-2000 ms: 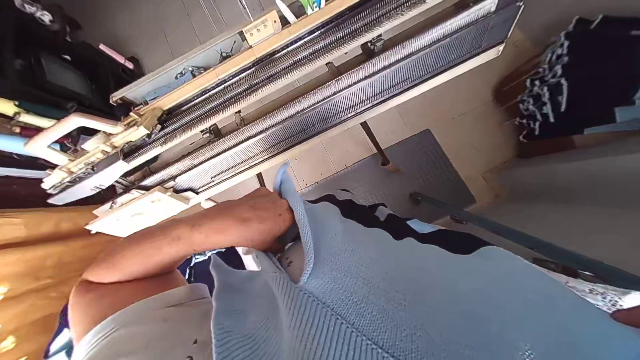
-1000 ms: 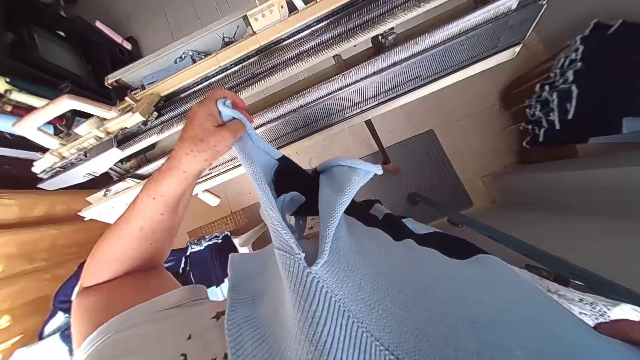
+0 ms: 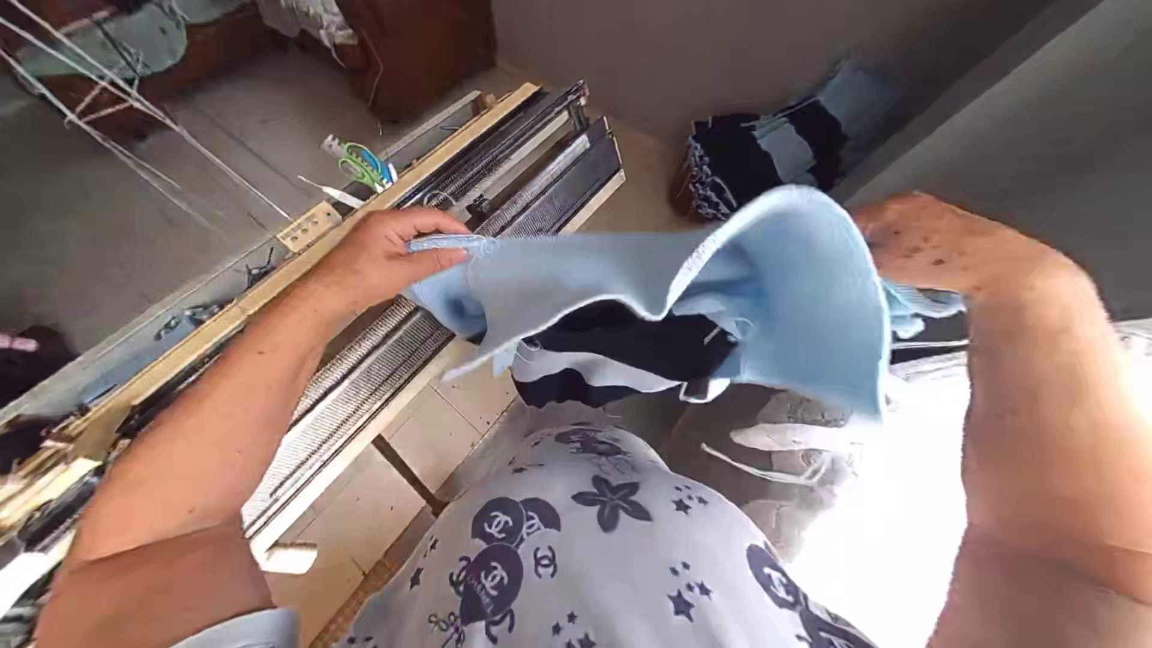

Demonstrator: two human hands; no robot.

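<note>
A light blue knitted fabric piece (image 3: 576, 270) with dark navy and pale bands is stretched in the air between my two hands. My left hand (image 3: 400, 252) pinches its left end between thumb and fingers, over the knitting machine. At the right, my right hand (image 3: 918, 243) grips the other end; its fingers are mostly hidden behind the wrist and the cloth. The middle of the fabric sags, and a wide curled flap hangs beside my right hand. Below it is my printed white shirt (image 3: 576, 540).
A flat-bed knitting machine (image 3: 504, 207) runs diagonally across the left. Green-handled scissors (image 3: 360, 166) lie on its far edge. Folded navy and blue knit pieces (image 3: 765, 153) are stacked at the back right. White yarns (image 3: 135, 99) cross the upper left.
The fabric has risen off my lap and is now held out between both hands. My left hand has a new hold on it, and my right arm has come into full view. The view has shifted greatly.
</note>
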